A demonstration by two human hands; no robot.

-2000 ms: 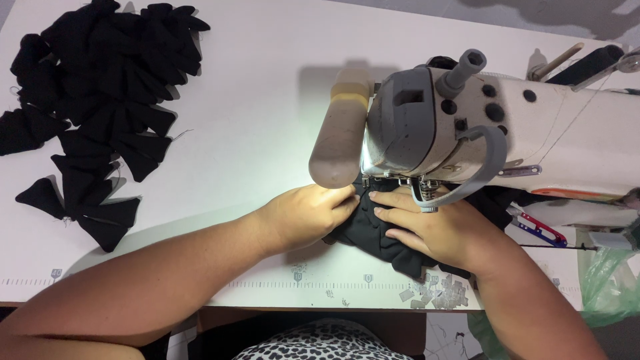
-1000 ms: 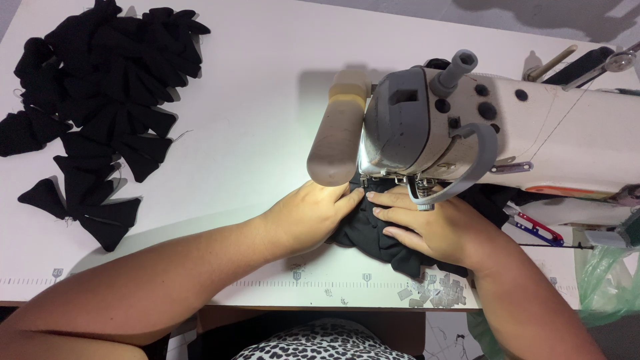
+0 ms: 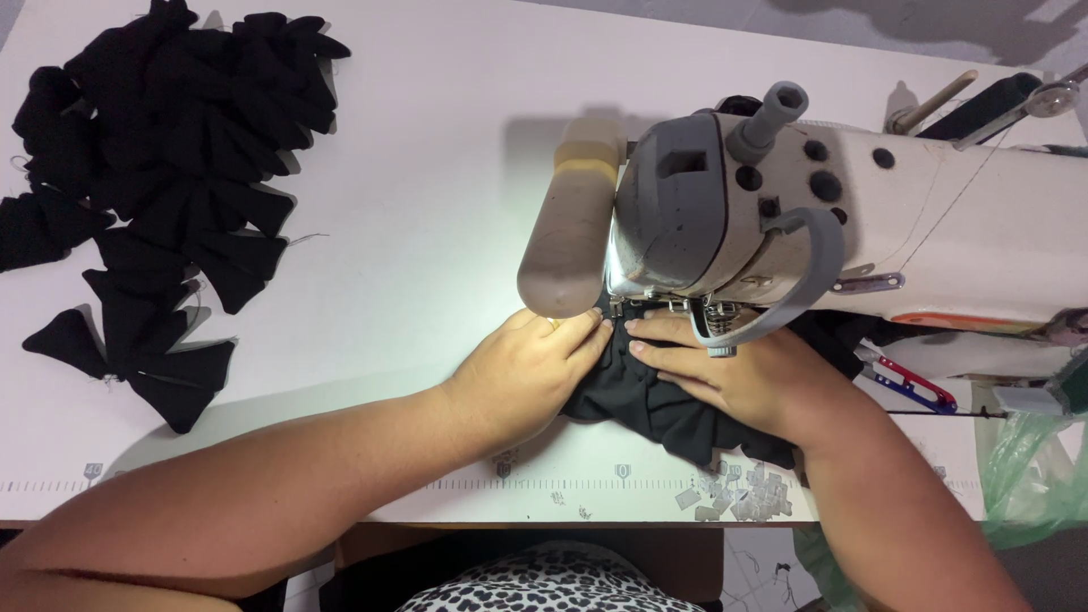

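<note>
Black fabric lies bunched under the head of a sewing machine, near its presser foot. My left hand rests on the fabric's left edge, its fingertips close to the foot and partly below the machine's lamp. On the right, my right hand lies flat on the same fabric, fingers spread and pointing left; the grey lever and a thumb screw partly cover it. The needle tip cannot be made out.
A pile of black fabric pieces covers the table's upper left. Red and blue thread snips lie right of my right hand, with a green plastic bag beyond. Small grey tags sit by the front edge, along a printed ruler scale.
</note>
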